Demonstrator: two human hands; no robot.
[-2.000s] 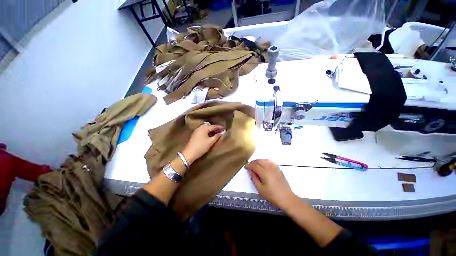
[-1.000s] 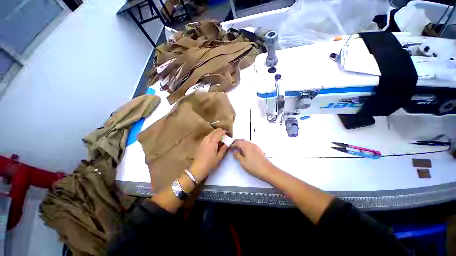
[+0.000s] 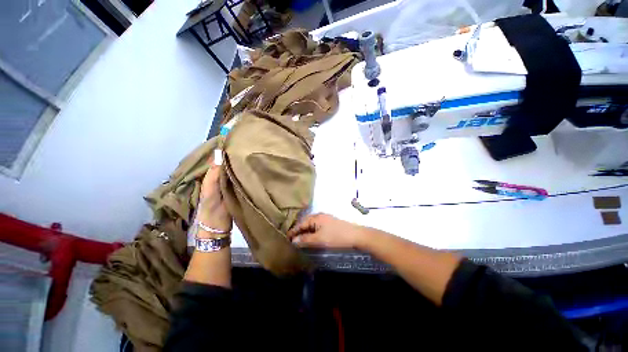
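Observation:
A khaki-brown garment panel (image 3: 268,165) is lifted and bunched between my hands, left of the sewing machine head. My left hand (image 3: 215,199) is at its left edge, with the fingers partly hidden by the cloth; a small white piece (image 3: 219,157) shows at the fingertips. My right hand (image 3: 320,232) pinches the panel's lower right edge near the front of the table. The cloth is away from the needle area (image 3: 389,148) and hangs a little over the front table edge.
Brown cut strips (image 3: 296,75) are piled at the back left. Khaki pieces (image 3: 138,275) hang off the left edge. Snips (image 3: 511,190) and two brown swatches (image 3: 607,203) lie at right. A small brown scrap (image 3: 359,206) lies near the slot. A red pipe (image 3: 62,247) is far left.
The panel has been raised off the table and folded leftward. My left hand has moved up and left; my right hand has moved slightly down and left. The view has shifted.

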